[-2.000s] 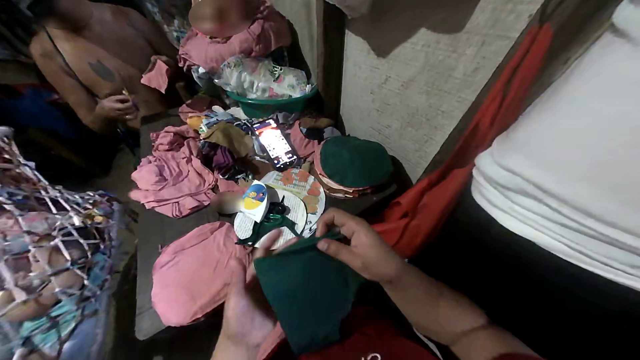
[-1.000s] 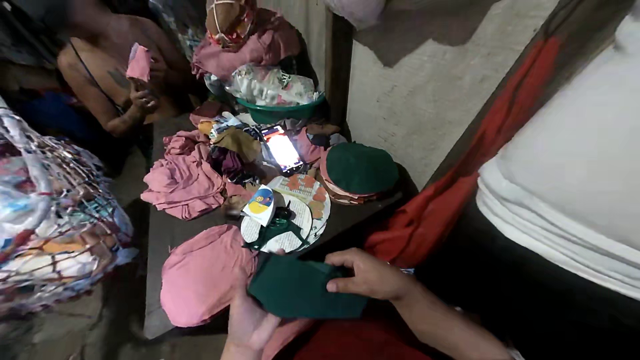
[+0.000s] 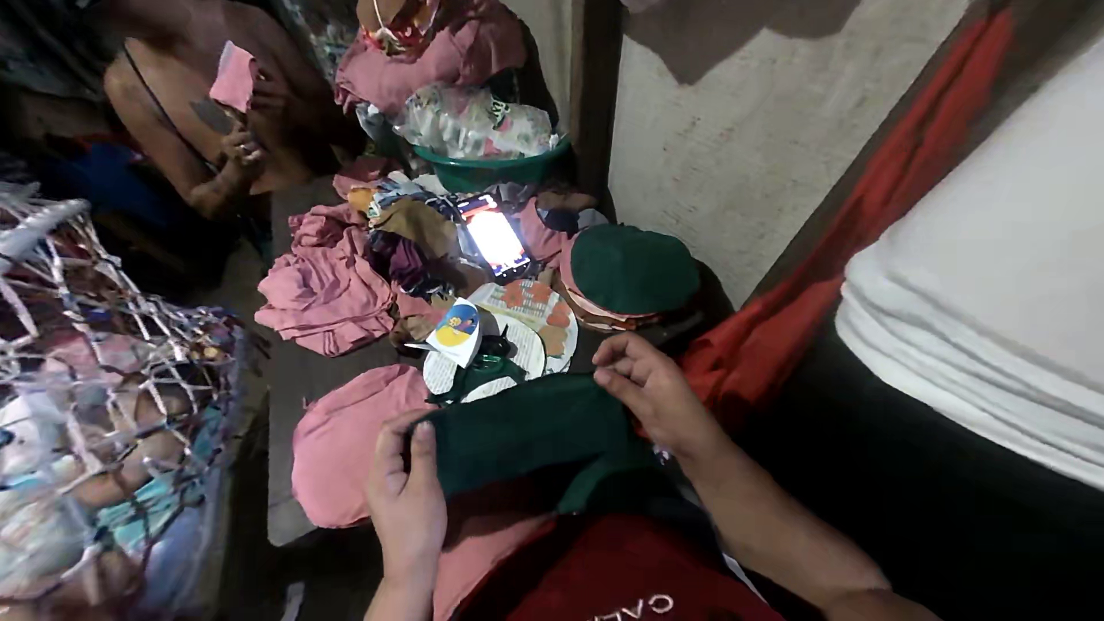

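Observation:
Dark green cloth (image 3: 526,435) is stretched between my two hands above my lap. My left hand (image 3: 410,492) pinches its left edge between thumb and fingers. At its upper right corner, my right hand (image 3: 647,388) holds the edge with the fingertips. Just beyond the cloth, a pair of scissors (image 3: 492,358) with dark handles lies on round printed paper pieces (image 3: 530,315), beside a folded card (image 3: 457,332). A flat piece of pink cloth (image 3: 358,448) lies left of my left hand. Rounded green cloth pieces (image 3: 636,269) top a stack behind my right hand.
On the dark table (image 3: 289,483) are heaped pink cloths (image 3: 328,289), mixed scraps and a lit phone (image 3: 496,235). A green basin (image 3: 500,168) with plastic bags stands behind. A netted hammock (image 3: 112,405) hangs left. Another person (image 3: 207,112) holds pink cloth. Someone in white (image 3: 992,285) is close right.
The green cloth was folded lower between my hands a second ago and is now spread wider. My right hand has moved up to its top corner. The other person's hands have risen with pink cloth.

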